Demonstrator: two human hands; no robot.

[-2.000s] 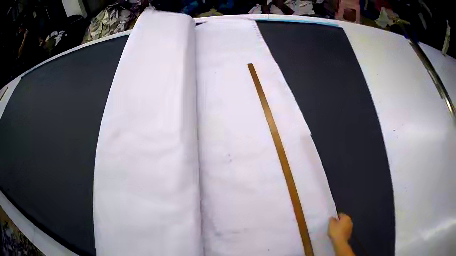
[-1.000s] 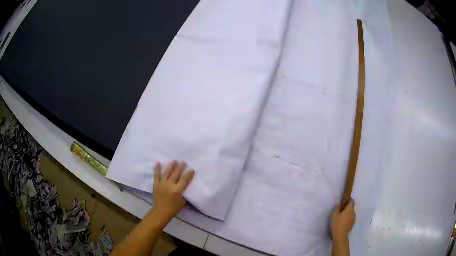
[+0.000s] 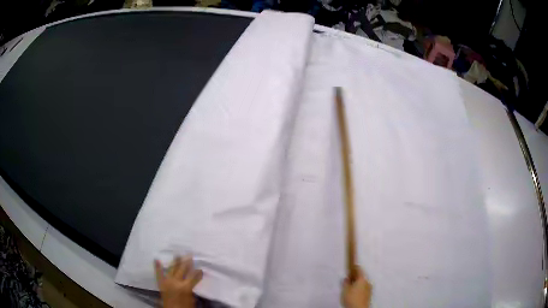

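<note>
A large white paper sheet (image 3: 198, 180) lies folded back over the dark fabric (image 3: 114, 108), its fold running from the far edge to the near edge. My left hand (image 3: 178, 280) rests with fingers spread on the paper's near end. My right hand (image 3: 357, 290) is closed on the near end of a long brown ruler (image 3: 347, 180), slightly blurred, which points away over the single layer of white paper at the right.
A shiny metal rail (image 3: 529, 156) crosses the white table (image 3: 511, 210) at the right. Fabric scraps (image 3: 384, 24) and a pink object (image 3: 440, 52) lie beyond the far edge. More scraps lie on the floor at lower left.
The paper now covers the dark strip seen earlier at the right. My right hand has moved left with the ruler since one second ago. My left hand stays on the paper's near end.
</note>
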